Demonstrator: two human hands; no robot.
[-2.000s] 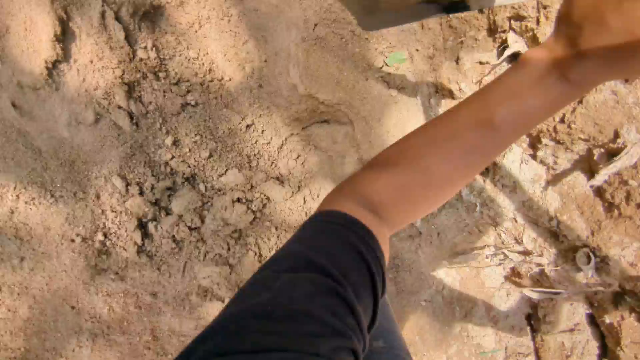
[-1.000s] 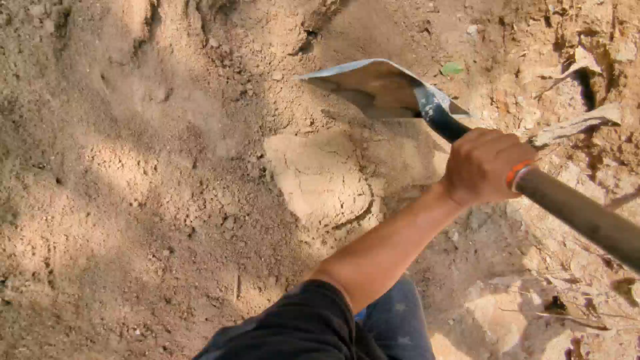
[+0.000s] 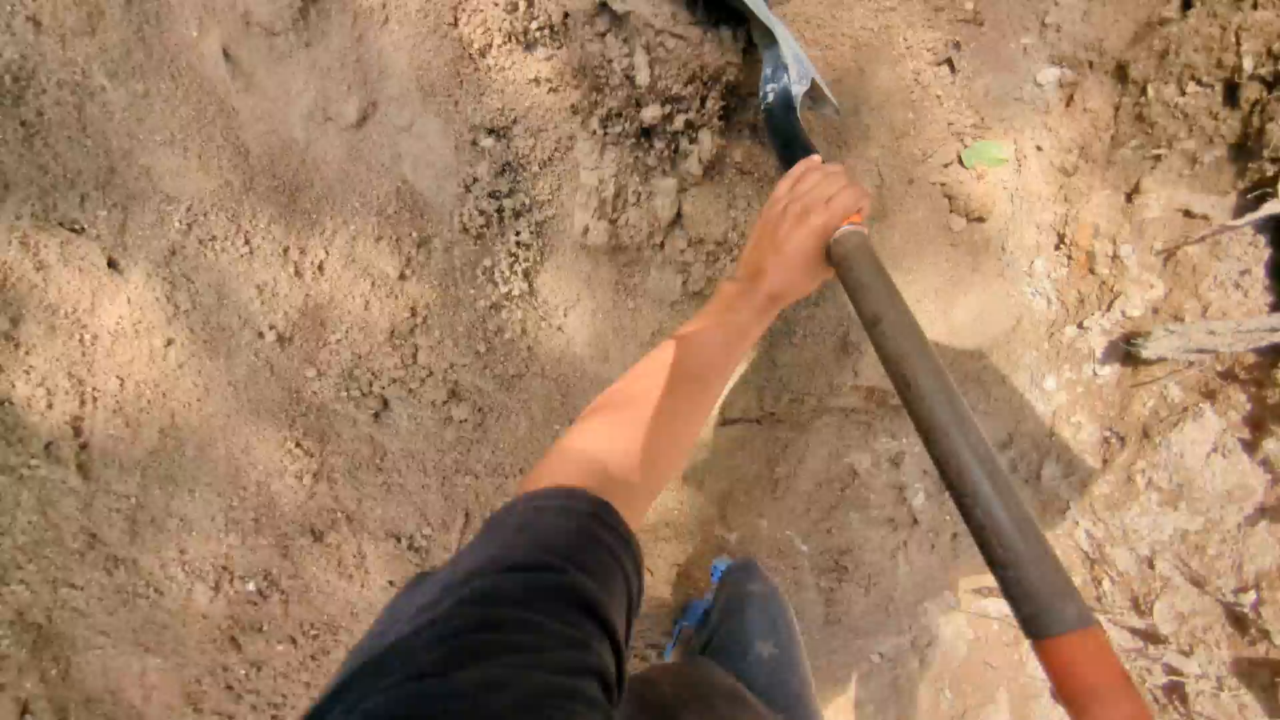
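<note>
My left hand [image 3: 805, 225] is closed around the lower shaft of a shovel, just above its metal socket, by an orange band. From there the dark grey shaft [image 3: 950, 440] slopes down to the lower right, where an orange section [image 3: 1090, 675] runs out of the frame. The shovel's metal blade [image 3: 785, 50] is at the top edge, partly cut off, against a mound of crumbly soil [image 3: 650, 110]. My right hand is out of view.
Dry dirt ground [image 3: 250, 400] surrounds my leg and a blue shoe [image 3: 695, 610] at the bottom. A green leaf [image 3: 985, 154] lies right of the blade. A root or stick [image 3: 1210, 338] juts in at the right edge, over rough, cracked soil.
The shovel blade, out in the open a second ago, has moved up to the top edge against loose soil. The shaft now slants more steeply, with my left hand still on it.
</note>
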